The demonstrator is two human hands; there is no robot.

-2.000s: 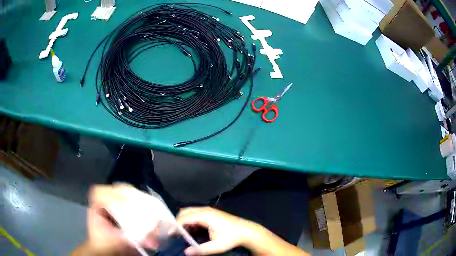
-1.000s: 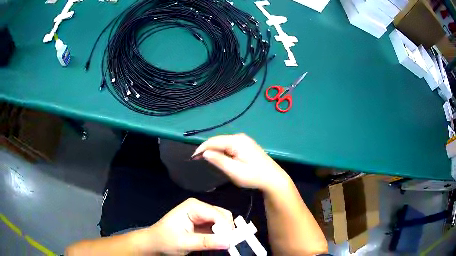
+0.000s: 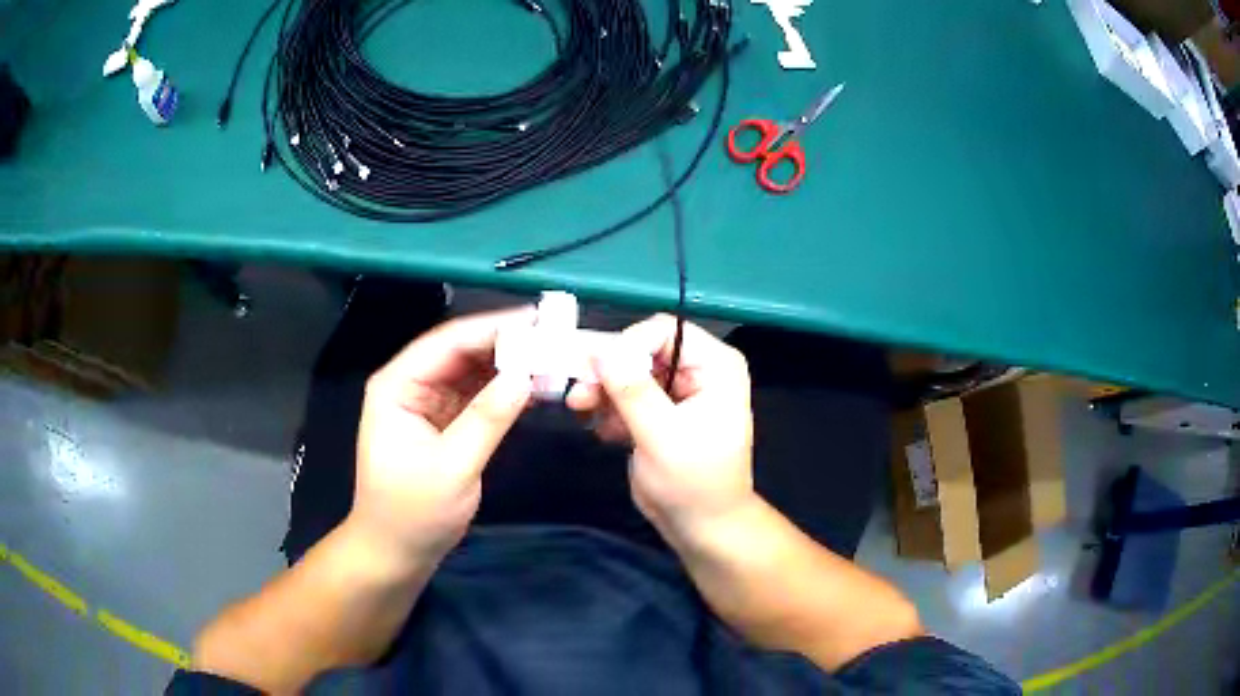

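Note:
A white card cable holder (image 3: 555,343) is held between my two hands above my lap, just in front of the table edge, with a tab sticking up. My left hand (image 3: 435,422) grips its left side with thumb and fingers. My right hand (image 3: 687,415) grips its right side. A thin black cable (image 3: 679,258) hangs over the table edge and runs down into my right hand's fingers. How the cable lies at the card is hidden by my fingers.
On the green table (image 3: 938,218) lie a large black cable bundle (image 3: 449,157), red-handled scissors (image 3: 779,143), a glue bottle (image 3: 155,94) and white card strips (image 3: 790,30). White boxes (image 3: 1129,61) stand at the right. An open brown carton (image 3: 979,476) is below right.
My hands have come together on the card holder, which is now higher and nearer the table edge. My right hand moved down to the card. The view has tilted down.

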